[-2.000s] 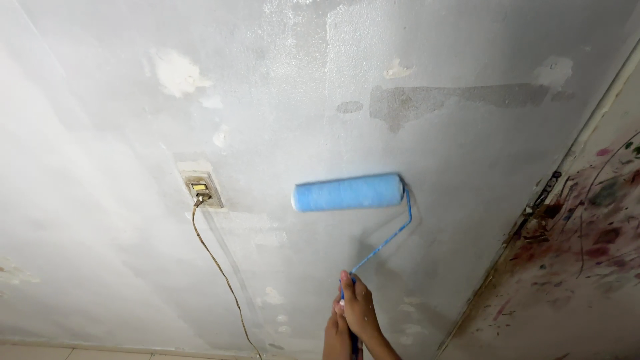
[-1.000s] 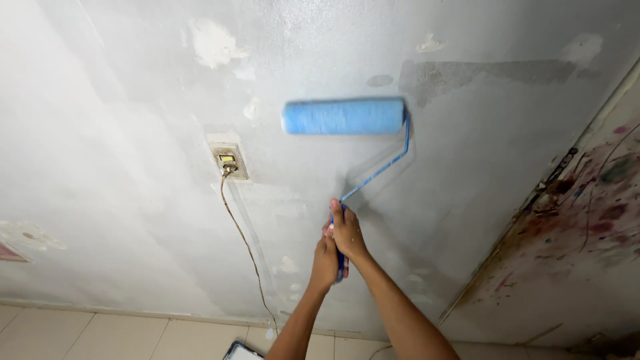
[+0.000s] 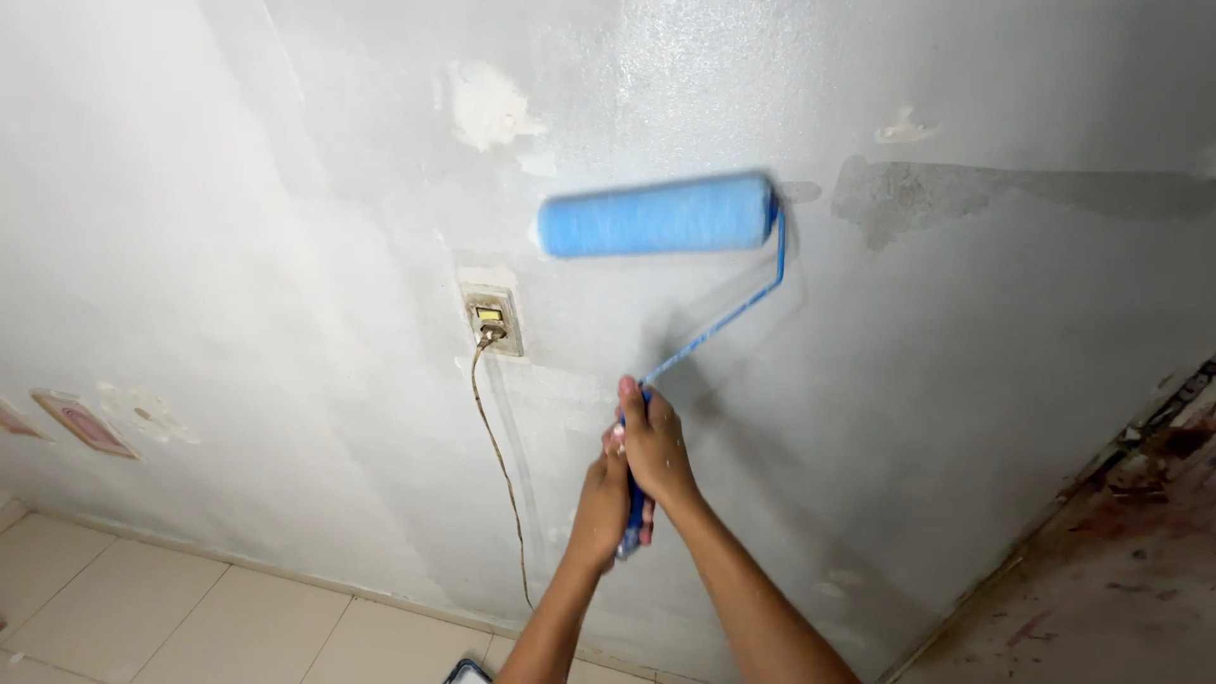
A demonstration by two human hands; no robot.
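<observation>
A paint roller with a light blue cover (image 3: 660,217) lies across the grey-white wall (image 3: 855,380), slightly blurred. From the cover's right end its bent blue metal frame (image 3: 714,330) runs down to a dark blue handle (image 3: 636,499). My left hand (image 3: 602,503) and my right hand (image 3: 655,446) are both closed around this handle, the right one a little higher, with its thumb up near the frame. Glossy wet-looking paint shows on the wall above the cover. Pale patches and a darker grey streak mark the wall nearby.
Left of the roller, a wall outlet plate (image 3: 496,318) holds a plug with a thin brown cord (image 3: 499,456) hanging down. Beige floor tiles (image 3: 237,617) meet the wall below. A dark-rimmed object (image 3: 467,673) is partly visible at the bottom. A stained surface (image 3: 1121,560) adjoins at right.
Between the two earlier frames the roller moved up the wall relative to the outlet; it now sits above and right of the outlet. Both hands stay on the handle. The view has shifted, showing more floor.
</observation>
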